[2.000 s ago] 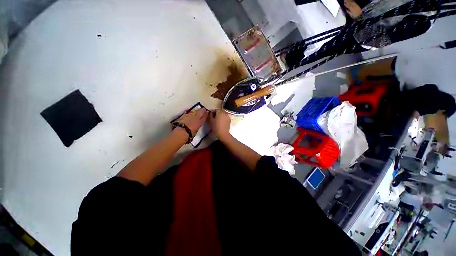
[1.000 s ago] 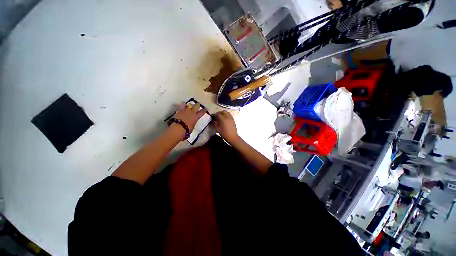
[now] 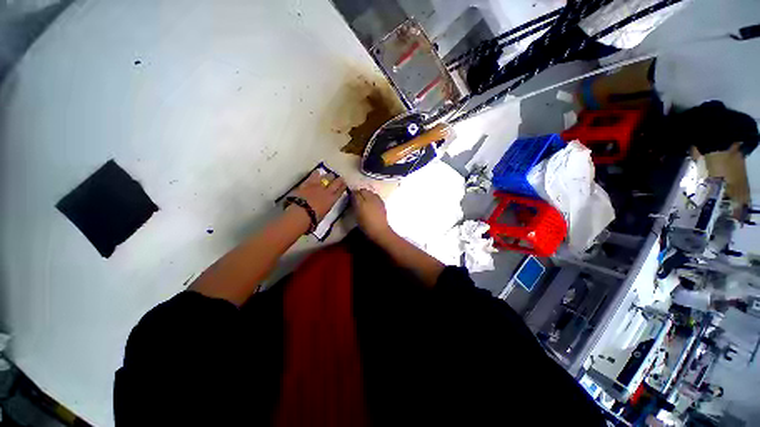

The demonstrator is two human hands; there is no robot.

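A white template [image 3: 337, 218] lies on the pale table with dark cloth edges showing around it. My left hand [image 3: 319, 194] rests flat on the template, fingers spread, and presses it down. My right hand [image 3: 367, 208] is at the template's right edge with its fingers bent; whether it pinches the dark cloth edge cannot be told. A dark steam iron [image 3: 406, 148] with an orange-brown handle stands just beyond my right hand. A separate dark cloth piece [image 3: 107, 208] lies flat at the left of the table.
A metal-framed iron rest [image 3: 417, 68] stands behind the iron beside a brown scorch stain [image 3: 367, 122]. Striped black hoses [image 3: 533, 62] run to the upper right. Right of the table are a blue crate [image 3: 527, 162], a red stool [image 3: 529, 225], white cloth and sewing machines.
The view has shifted a little. My left hand stays on the template. My right hand has shifted slightly along the template's right edge. The iron and the separate cloth piece have not moved on the table.
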